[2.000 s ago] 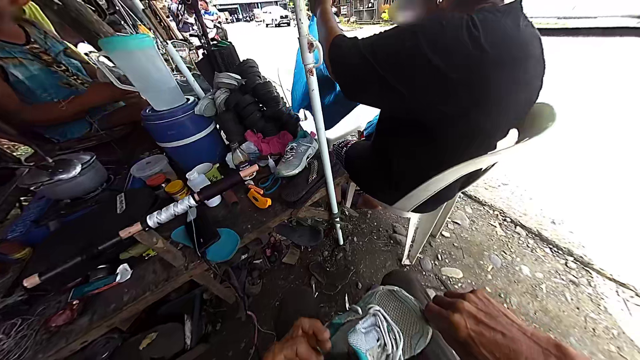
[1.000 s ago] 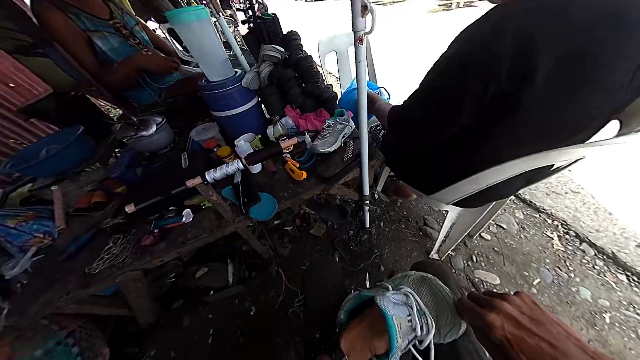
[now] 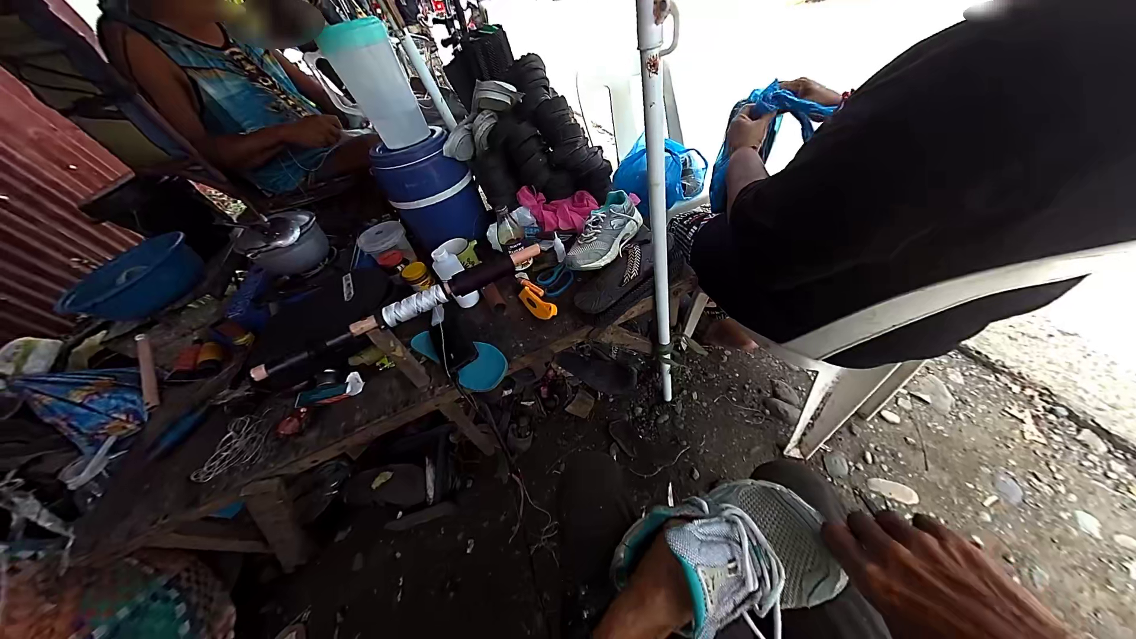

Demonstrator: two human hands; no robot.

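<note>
A grey and teal mesh sneaker with pale laces lies across my lap at the bottom. My left hand reaches inside the shoe's opening; its fingers are hidden there. My right hand rests at the toe end, back of the hand up, with the fingertips against or behind the mesh; whether it grips cannot be told. A thin pointed thing sticks up beside the shoe's collar. A matching grey and teal sneaker stands on the wooden bench.
On the low wooden bench lie thread spools on a rod, orange-handled scissors and a dark shoe. A white metal pole rises ahead. A person in black sits on a plastic chair; another person sits at the left.
My left hand has gone from beside the shoe into its opening. The view has swung left. The seated person's hands on a blue plastic bag now show.
</note>
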